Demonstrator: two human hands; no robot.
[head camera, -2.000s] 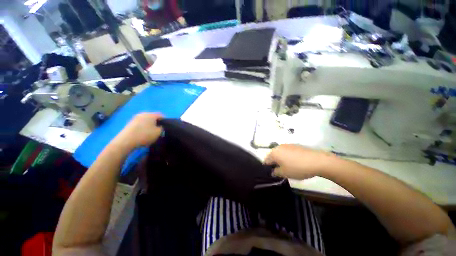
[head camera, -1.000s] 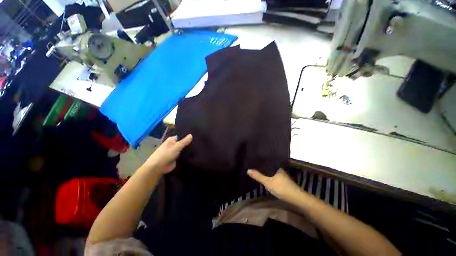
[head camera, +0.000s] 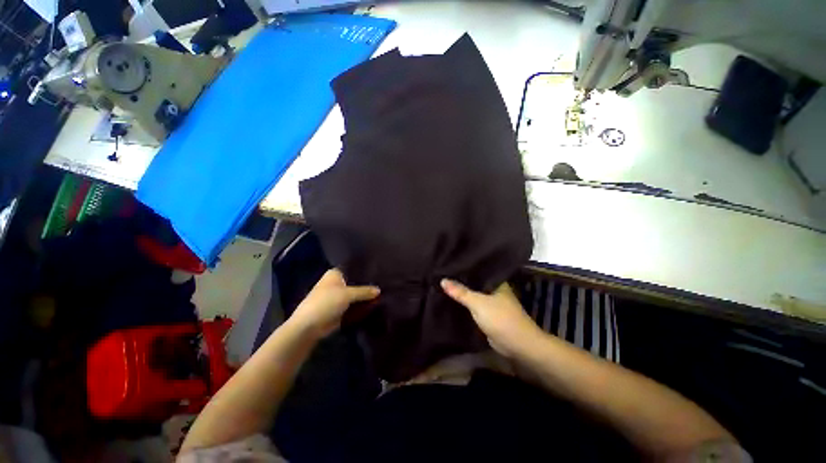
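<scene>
A large black-brown garment panel (head camera: 417, 163) with a curved notch on its left edge lies over the table's front edge, its lower part hanging towards my lap. My left hand (head camera: 331, 303) grips its lower left side, thumb on top. My right hand (head camera: 489, 312) grips its lower right side, thumb on top. A short straight line, possibly a pocket opening, shows between the thumbs. The fingers under the cloth are hidden. The presser foot and needle (head camera: 576, 113) stand to the right of the panel, apart from it.
A blue plastic-covered sheet (head camera: 244, 118) lies left of the panel. A black phone (head camera: 747, 104) lies under the machine arm (head camera: 761, 23). Another sewing machine (head camera: 127, 77) stands at the upper left. A red stool (head camera: 136, 371) is at the lower left.
The panel, bunched two seconds ago, is spread flat. Since one second ago my hands have gripped its lower part closer together, and a line shows between the thumbs. The view has shifted.
</scene>
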